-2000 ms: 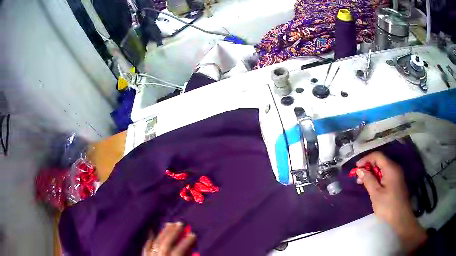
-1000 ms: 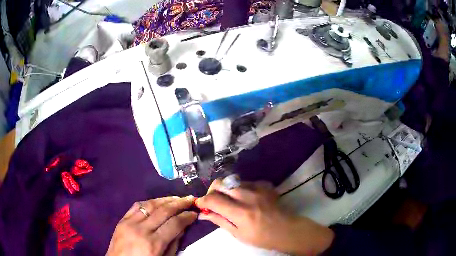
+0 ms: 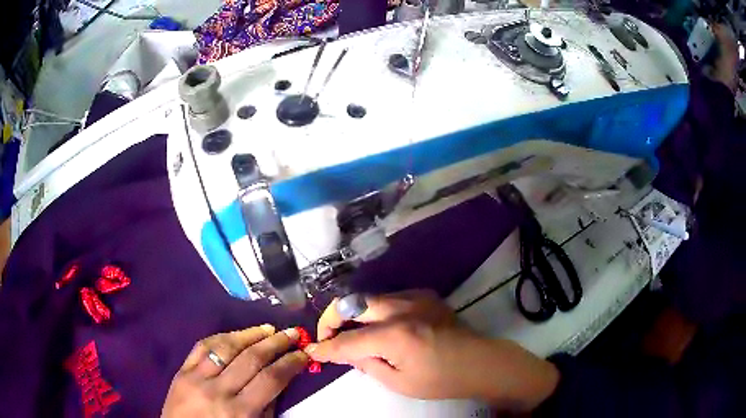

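Note:
The dark purple garment panel (image 3: 155,237) lies over the machine bed and under the white and blue sewing machine head (image 3: 458,139). A small red frog fastener (image 3: 305,339) sits on the panel near its front edge, just in front of the presser foot area. My left hand (image 3: 237,371), with a ring, lies on the panel with its fingertips at the fastener's left. My right hand (image 3: 393,343) pinches the fastener from the right. The fingers partly hide it and the needle area. Three loose red fasteners (image 3: 96,304) and a flat red embroidered motif (image 3: 92,380) show at the left.
Black-handled shears (image 3: 546,277) lie on the white table right of the needle. A patterned printed fabric (image 3: 262,28) is heaped behind the machine, beside a dark purple thread cone (image 3: 361,15). Another person's arm (image 3: 725,61) shows at the top right edge.
My right hand has brought a red fastener from the right of the needle to the panel's front edge. My left hand has joined it there. The view has swung to the right.

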